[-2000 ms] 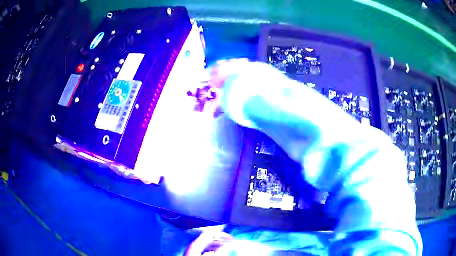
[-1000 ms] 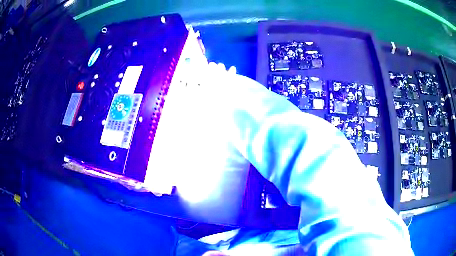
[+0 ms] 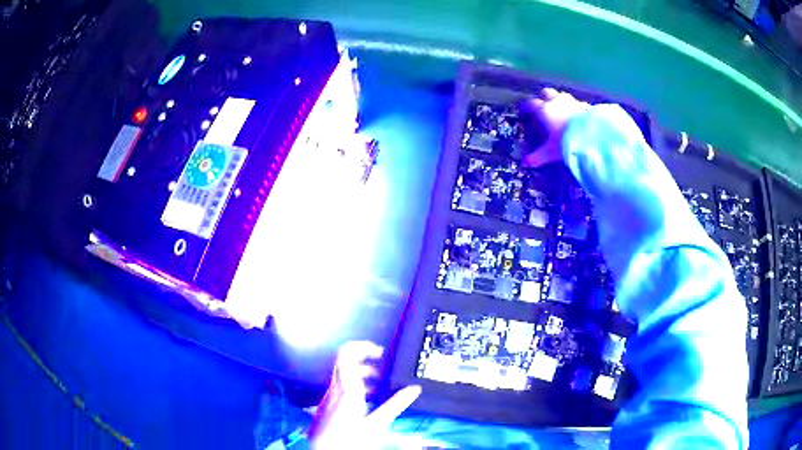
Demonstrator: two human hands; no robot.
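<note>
The near tray point(image 3: 431, 220) holds rows of circuit boards, one of them a dark board crowded with silver and white parts point(image 3: 492, 264). My right hand point(image 3: 552, 123) is over the tray's far end, at the right end of the farthest board point(image 3: 494, 125). Its thumb and fingers are apart with dark board surface between them; whether they grip it is unclear. My left hand point(image 3: 356, 400) is at the bottom, beside the tray's near left corner, washed out by glare, with thumb and fingers apart and nothing seen in it. A small dark part-covered piece point(image 3: 371, 158) shows at the glare's edge.
The black light box point(image 3: 198, 114) stands left of the tray, its right side glaring white-violet. A second tray point(image 3: 703, 167) with boards and a third point(image 3: 787, 264) lie to the right, partly behind my right sleeve. The blue floor has a yellow line point(image 3: 57, 380) at lower left.
My right hand has moved from the glare at the light box to the near tray's far end. My left hand has come up into view at the bottom. More boards show in the near tray.
</note>
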